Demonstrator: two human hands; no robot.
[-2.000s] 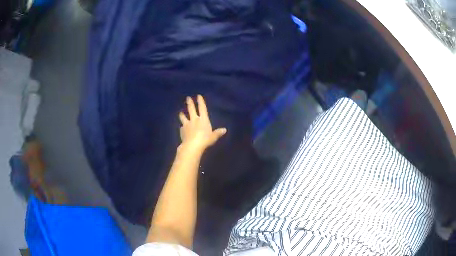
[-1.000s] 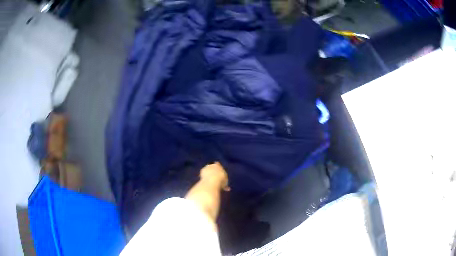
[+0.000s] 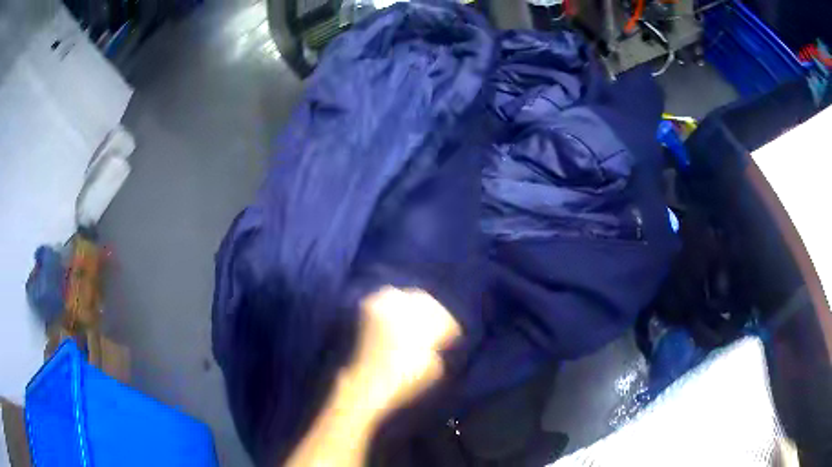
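A large navy garment (image 3: pixel 401 182) lies heaped in front of me, with shiny, creased, lining-like areas on its upper part. My left hand (image 3: pixel 406 337) is over the lower middle of the garment, blurred and very bright. Its fingers are curled in and appear closed on the dark cloth; the fingertips are hidden. The forearm comes up from the bottom edge. My right hand is out of the picture.
A blue bin (image 3: pixel 137 420) stands at lower left. Striped cloth (image 3: pixel 693 410) is at lower right, beside the brown-edged white table (image 3: pixel 807 191). A blue crate (image 3: pixel 753 50) and equipment are at the top right.
My left hand has gone from spread fingers to a curled hand. The garment's left part has shifted and bunched upward, and the view has moved, showing more floor and equipment at the top.
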